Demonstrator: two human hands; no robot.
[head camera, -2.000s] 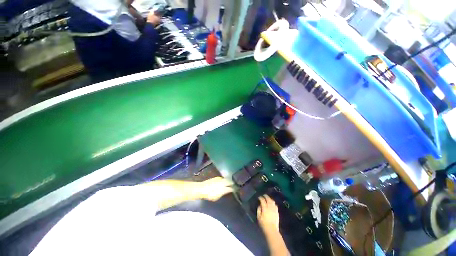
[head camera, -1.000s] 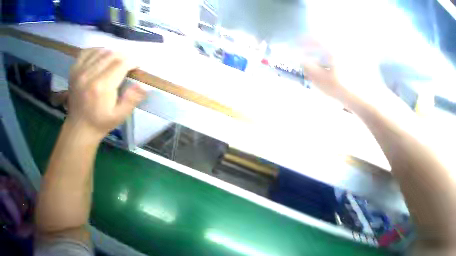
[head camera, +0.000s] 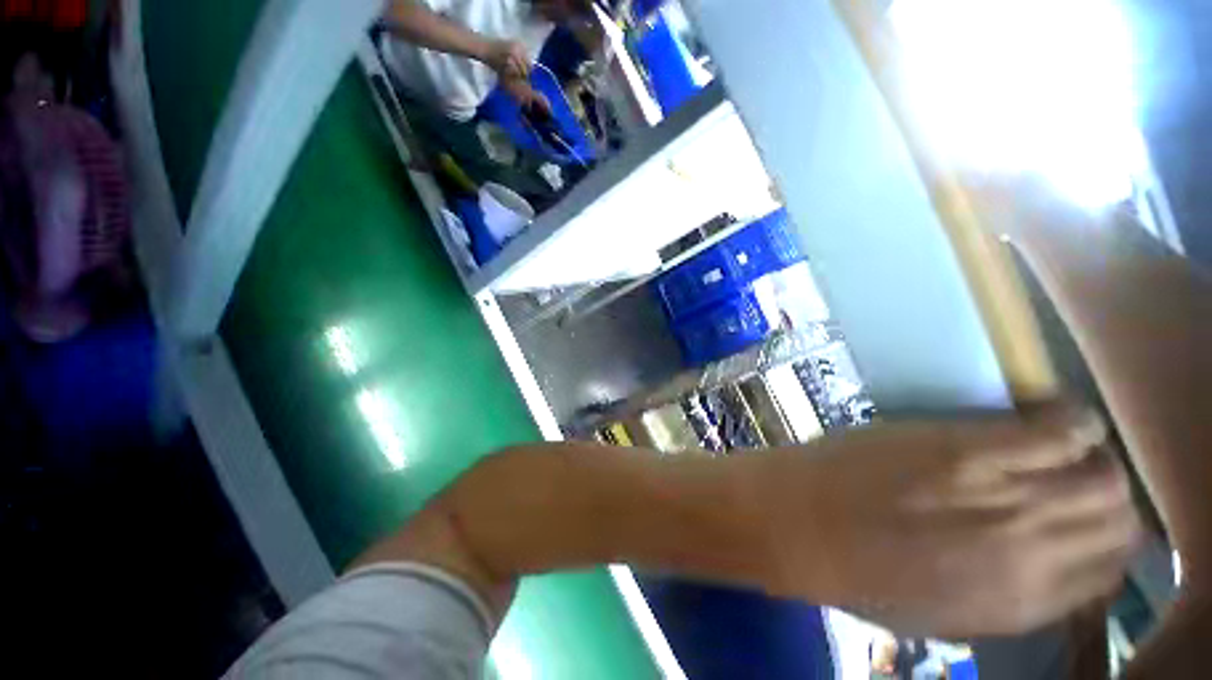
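My left hand is large and blurred at the lower right, on a bare forearm reaching across from the lower left. Its fingers are bent beside the yellow-brown edge of the overhead shelf; whether they grip anything is hidden. My right forearm runs up along the right border. My right hand is blurred and lost in the glare at its upper end, so its fingers cannot be made out. No lock panel can be made out at my hands.
The green conveyor belt runs down the left and centre, crossed by a white frame post. A person works beyond the belt. Another person in pink is at far left. Blue crates stand beyond, near racks of parts.
The view has swung and tilted strongly. My left hand has moved from the left side to the lower right, closer to my right arm. The bench from the earliest frame is out of view.
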